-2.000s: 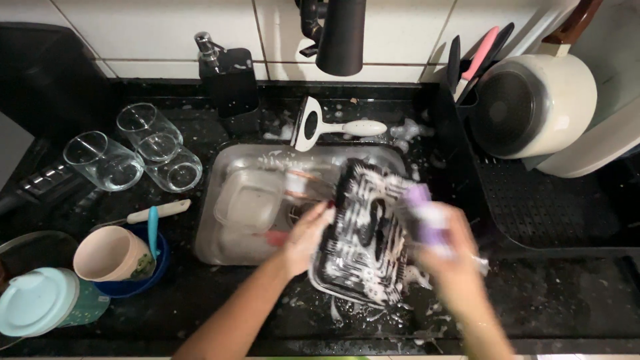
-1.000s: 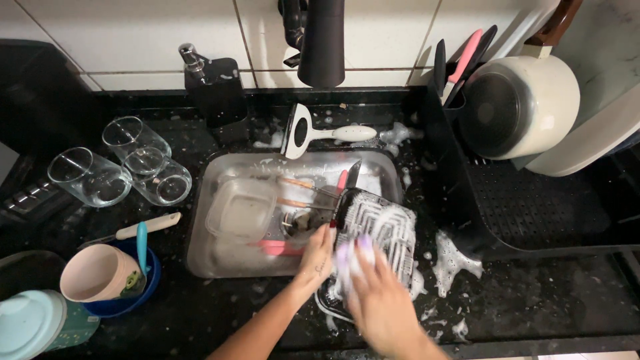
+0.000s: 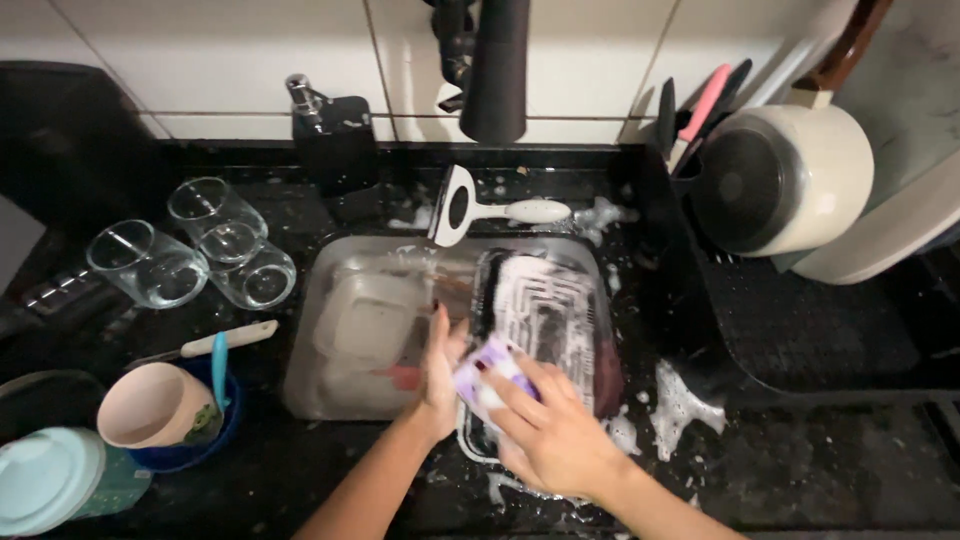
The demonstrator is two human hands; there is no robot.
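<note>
A soapy black ribbed tray (image 3: 551, 300) with a clear rim lies tilted over the right part of the metal sink basin (image 3: 300, 375). My left hand (image 3: 442, 375) grips its left edge, the fingers partly hidden. In my right hand (image 3: 551, 427) is a purple and white sponge (image 3: 495, 375), pressed near the tray's lower left edge. A clear plastic container (image 3: 371, 315) and something pink (image 3: 405, 377) lie in the basin, left of my hands. Behind the basin rests a white squeegee (image 3: 502, 210).
A black faucet (image 3: 495, 75) hangs above the back edge. Left are drinking glasses (image 3: 150, 262), a soap dispenser (image 3: 337, 142), a pink cup (image 3: 154, 405) in a blue bowl (image 3: 232, 420) and a lidded container (image 3: 49, 480). Right, a black dish rack (image 3: 810, 337) holds a cream pot (image 3: 817, 172) and knives.
My right hand has moved with the sponge from the tray's right side, across its middle, to the lower left edge. My left hand stays at the tray's left side.
</note>
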